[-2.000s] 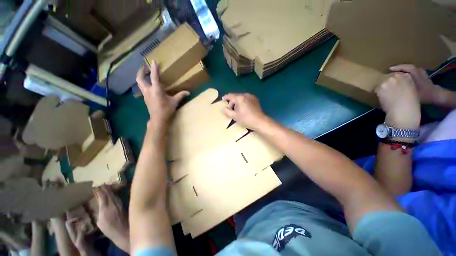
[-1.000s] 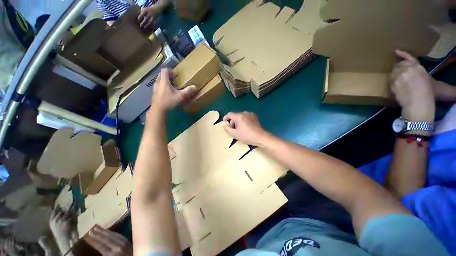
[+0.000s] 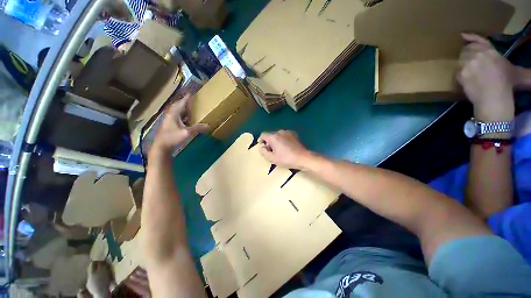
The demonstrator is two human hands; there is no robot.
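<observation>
A flat brown box blank (image 3: 256,215) with notched edges and short slots lies in front of me, its near end past the table edge. My right hand (image 3: 282,149) has curled fingers pinching the blank's far right edge, beside a notch. My left hand (image 3: 174,128) is beyond the blank at left, fingers and thumb apart, at the near left end of two stacked closed brown boxes (image 3: 218,99). Its fingertips are close to the boxes; contact is not clear.
A thick blank stack (image 3: 303,52) lies beyond the boxes. At right, a person's hand (image 3: 486,75) is at a part-folded mailer box (image 3: 416,81). Part-folded boxes and a curved metal rail (image 3: 35,110) are at left. A white-and-blue packet (image 3: 227,55) stands behind the boxes.
The view has shifted. My left hand has moved back from over the stacked boxes to their end, uncovering the blank's left flaps. My right hand stays at the blank's edge.
</observation>
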